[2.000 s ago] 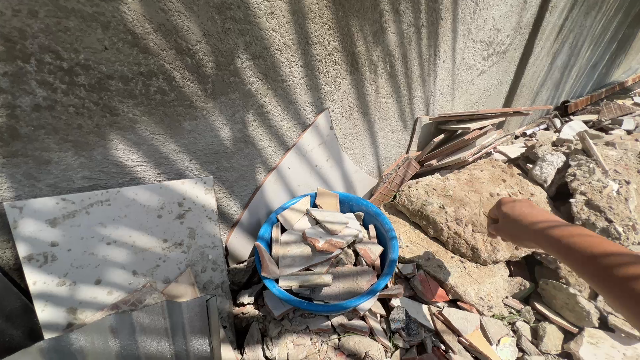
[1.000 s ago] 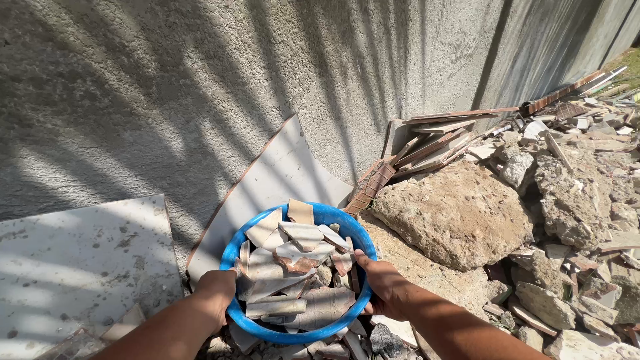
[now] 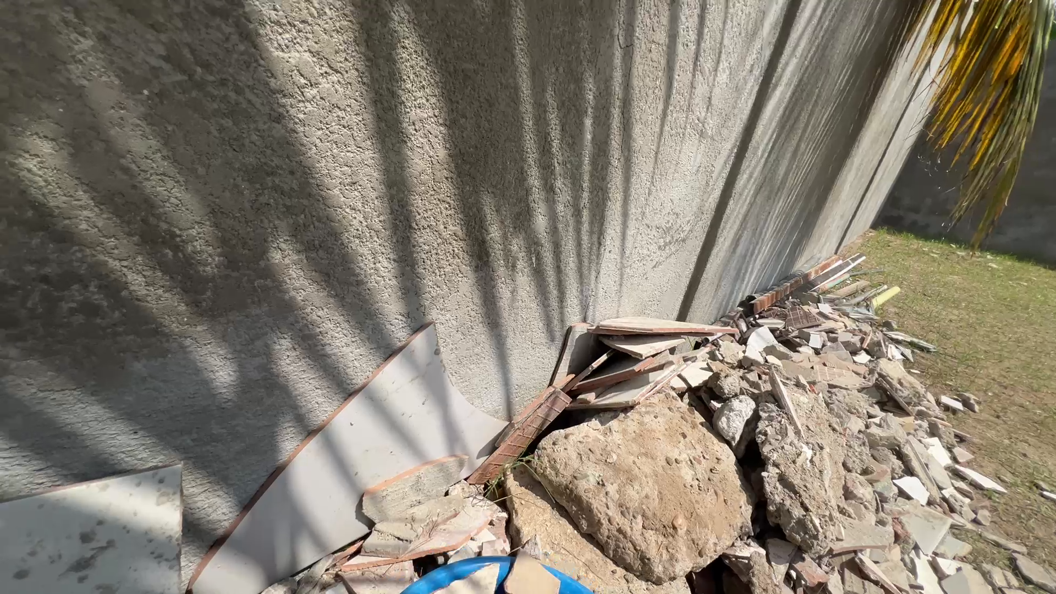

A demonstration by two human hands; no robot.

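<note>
Only the far rim of the blue plastic basin point(image 3: 466, 569) shows, at the bottom edge of the view, with broken tile pieces point(image 3: 530, 577) standing up in it. Both of my hands are out of the frame, so what they touch is hidden. Just beyond the basin lie broken tile shards point(image 3: 437, 528). A large curved-edged piece of white tile point(image 3: 355, 450) leans on the wall to their left, and a big rough chunk of rubble point(image 3: 648, 487) lies to their right.
A rough plastered wall point(image 3: 511, 181) runs along the back. Stacked tile pieces point(image 3: 635, 355) lean near it. A rubble heap point(image 3: 858, 445) stretches right, beside grass point(image 3: 990, 330). A spotted white slab point(image 3: 99, 528) stands at lower left. Palm fronds point(image 3: 990, 99) hang at upper right.
Both hands, on the basin's sides one second ago, are out of view. The basin now shows only at the bottom edge. The view has tilted up, bringing in grass and palm fronds.
</note>
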